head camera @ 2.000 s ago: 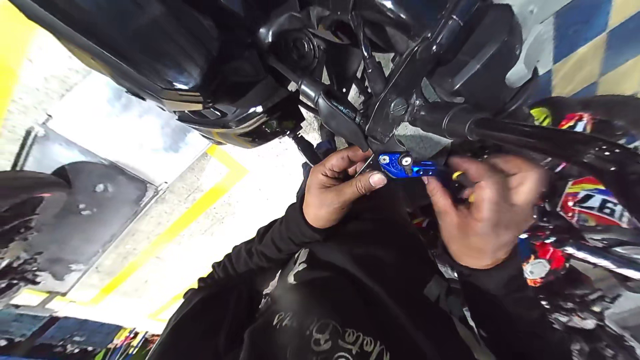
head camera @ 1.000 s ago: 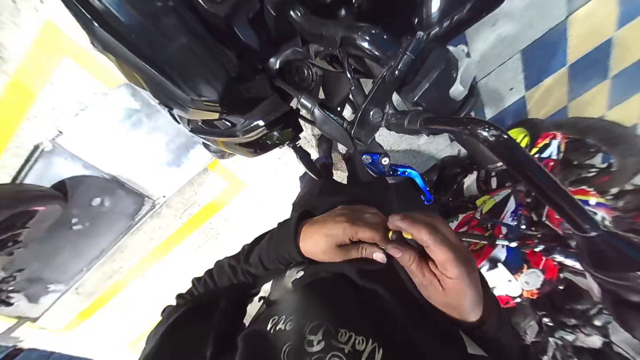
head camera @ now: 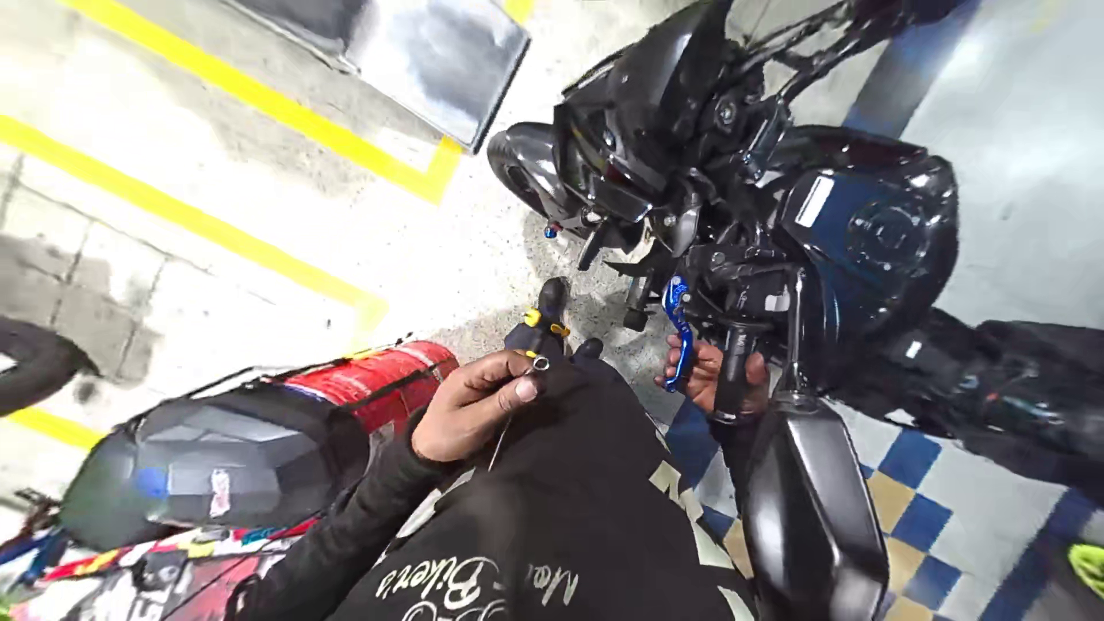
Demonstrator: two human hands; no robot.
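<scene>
My left hand (head camera: 474, 405) holds a slim metal tool (head camera: 541, 364) by thumb and fingers; its round, hollow end faces up, and a thin rod shows below the hand. Yellow pieces (head camera: 533, 318) show just beyond; whether they belong to the tool I cannot tell. At the right, my right hand (head camera: 705, 379) is around the black rubber handlebar grip (head camera: 735, 366) of a black motorcycle, thumb on the near side, fingers at the blue metal lever (head camera: 680, 332). The lever runs beside the grip, joined at its far end to the handlebar.
A black mirror (head camera: 815, 509) juts out close to my right forearm. Beyond it is the fuel tank (head camera: 888, 228). At the left stand a dark hard case (head camera: 246, 461) and a red bag (head camera: 379, 384). A dark tyre (head camera: 34, 366) is at the far left edge.
My hands were together near my chest; now they are apart, the right one at the grip and lever. Earlier both were at the blue lever. The view has turned and shifted widely.
</scene>
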